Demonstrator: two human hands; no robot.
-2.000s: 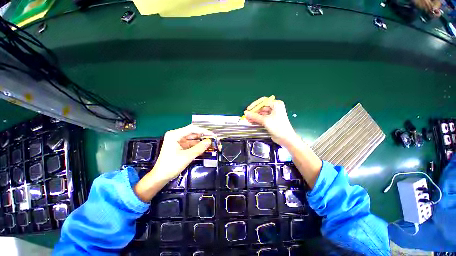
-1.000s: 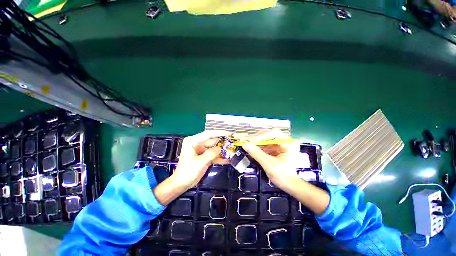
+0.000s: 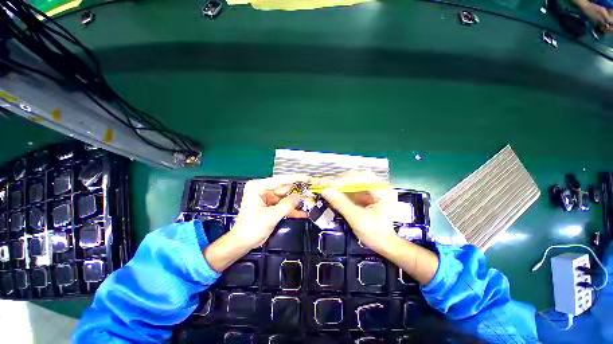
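My left hand (image 3: pixel 263 205) holds a small electronic module (image 3: pixel 309 199), dark and silver with gold parts and a pale square face, over the far rows of the black blister tray (image 3: pixel 289 265). My right hand (image 3: pixel 359 207) holds slim yellow tweezers (image 3: pixel 356 187), their tip at the module. The fingertips of both hands meet around the module and hide part of it. A pale striped adhesive strip sheet (image 3: pixel 329 161) lies just beyond the tray, partly covered by my hands.
A spare striped sheet (image 3: pixel 491 197) lies angled at the right. Loose black parts (image 3: pixel 570 193) and a power strip (image 3: pixel 571 285) are at the far right. A second blister tray (image 3: pixel 60 218) is at left, below a metal rail (image 3: pixel 80 117) with cables. Another person's hand (image 3: pixel 595 15) shows top right.
My right hand has moved from the striped sheet down to the module with the yellow tweezers. Both hands now meet at the module. Since a second ago, little has moved.
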